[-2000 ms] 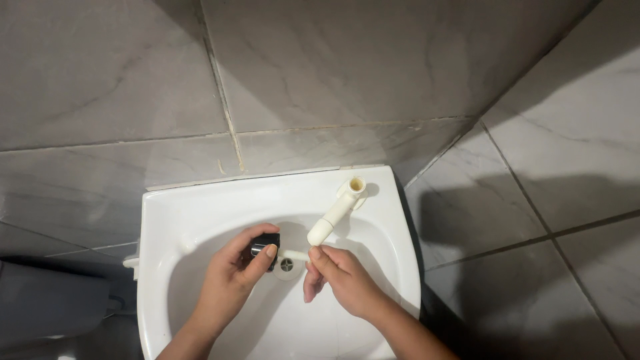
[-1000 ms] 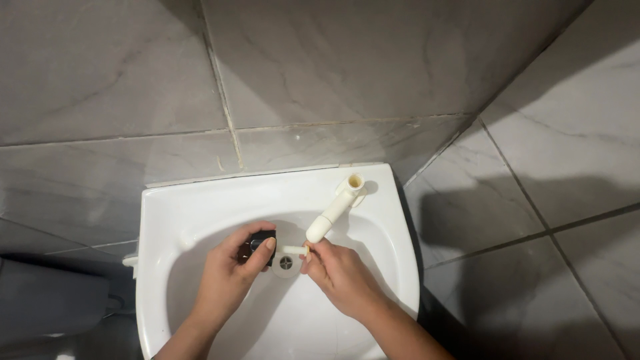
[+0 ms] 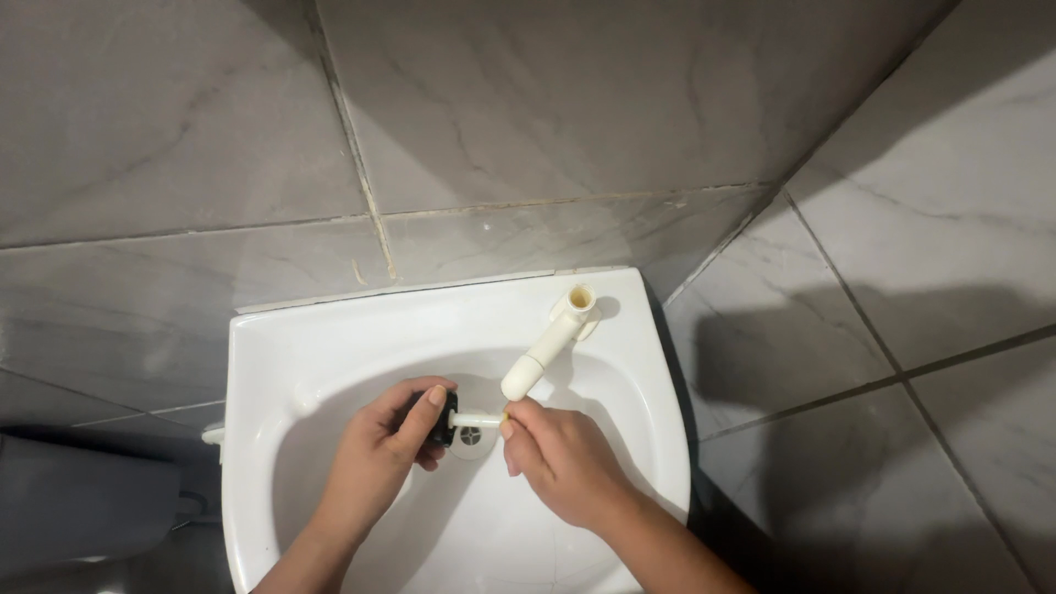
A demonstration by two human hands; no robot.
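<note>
Over the basin of a white washbasin (image 3: 429, 322), my left hand (image 3: 388, 437) grips a black knob (image 3: 448, 419), partly hidden by the fingers. A thin white stem (image 3: 477, 420) runs from the knob toward my right hand (image 3: 557, 458), whose thumb and forefinger pinch its far end. Something small and yellowish shows at those fingertips. The off-white plastic faucet body (image 3: 549, 342) stands at the basin's back right, its round top opening exposed and its spout end just above my right fingers. Behind the stem lies the drain (image 3: 470, 437).
Gray marbled wall tiles (image 3: 536, 107) rise behind the basin, with more tiles (image 3: 858, 371) at the right. A gray bin-like container (image 3: 82, 503) stands at the lower left. A white fitting (image 3: 213, 435) juts from the basin's left side.
Two seconds ago my right fingers were around the stem below the spout; they now pinch its far end, and more of the stem shows. The left hand still holds the knob.
</note>
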